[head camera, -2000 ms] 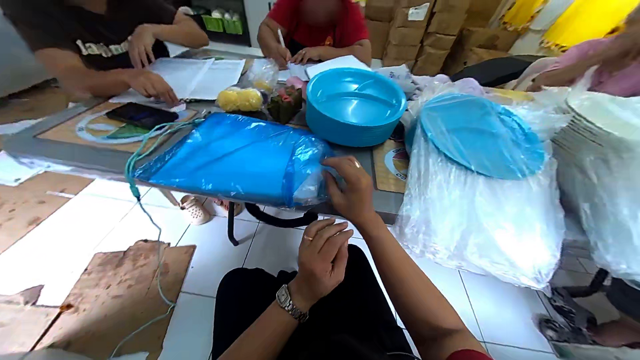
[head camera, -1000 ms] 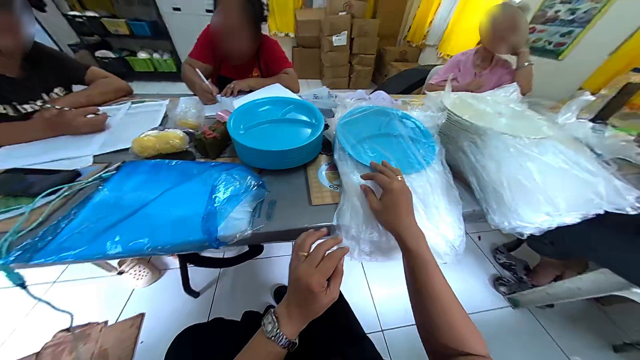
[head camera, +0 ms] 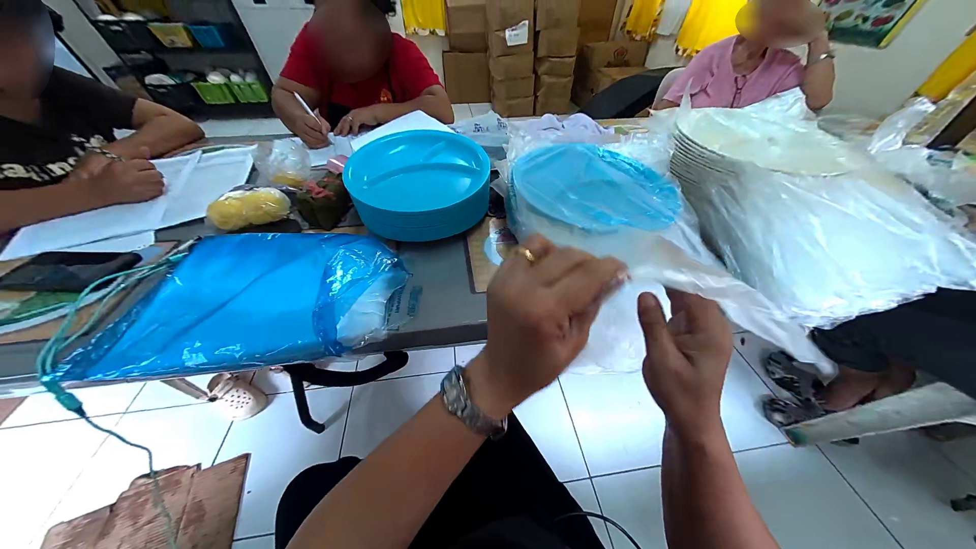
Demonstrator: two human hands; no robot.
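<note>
My left hand (head camera: 545, 320), with a ring and a wristwatch, is closed on the edge of a clear plastic bag (head camera: 679, 263). Close to its right, my right hand (head camera: 686, 351) holds the same plastic, its thumb pointing up and its fingertips partly hidden. Inside the bag, a blue round plate (head camera: 595, 187) lies on top, just beyond my hands. Left of it stands a stack of blue divided plates (head camera: 417, 187). A blue plastic package (head camera: 244, 297) lies flat near the table's front edge. To the right, white plates (head camera: 762, 141) are stacked in clear plastic.
Across the table (head camera: 438, 305) sit several people, two of them writing on papers (head camera: 202, 183). A bagged yellow item (head camera: 248, 207), a dark phone (head camera: 69, 271) and a green cord (head camera: 65, 400) lie at left. Cardboard (head camera: 164, 507) is on the floor. At right are a person's sandalled feet (head camera: 839, 389).
The view has swung right since the first frame. My left hand has risen from my lap area to the clear bag. Both hands have taken hold of its plastic, which is now pulled out toward the right.
</note>
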